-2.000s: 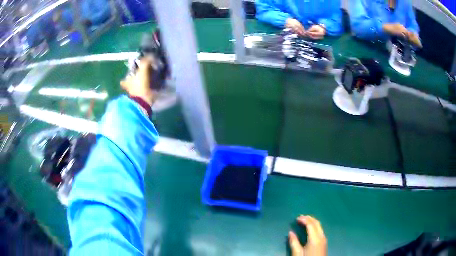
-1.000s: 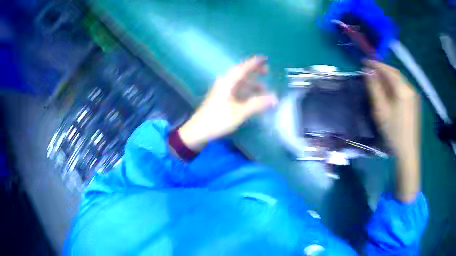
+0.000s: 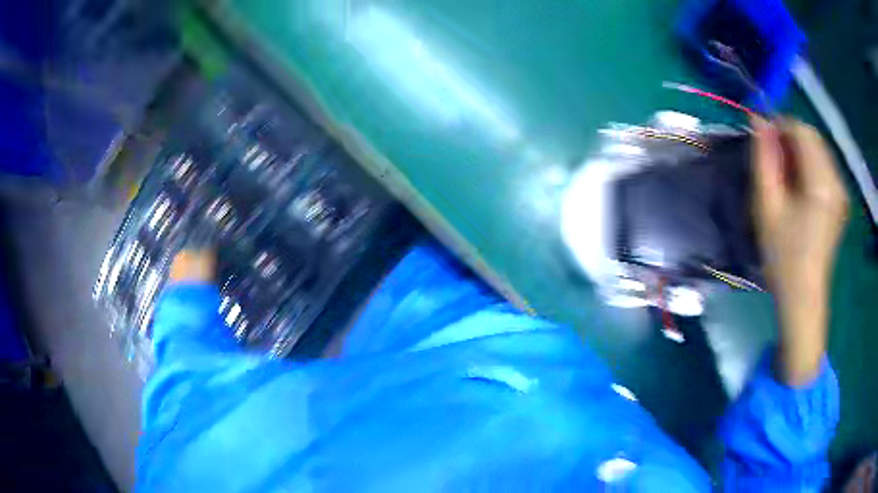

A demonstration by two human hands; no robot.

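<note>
The white and black device body point(image 3: 684, 207) lies on the green bench at the right, with thin leads and small white connectors at its near edge. My right hand point(image 3: 804, 197) is at its right side, with a red lead by the fingertips; whether the fingers grip it is blurred. My left hand point(image 3: 193, 265) reaches into the board tray point(image 3: 159, 226) with rows of shiny pockets, below the bench edge at left. Its fingers are mostly hidden and blurred, so I cannot tell whether they hold anything.
The blue screw bin point(image 3: 785, 43) stands at the top right, beyond the device body, with thin leads over it. A pale rail point(image 3: 836, 135) runs along the far right. The bench edge point(image 3: 385, 173) runs diagonally between the tray and the green bench.
My left hand has moved from beside the device body, left and down to the tray. The view has shifted slightly. My right hand stays at the device's right side.
</note>
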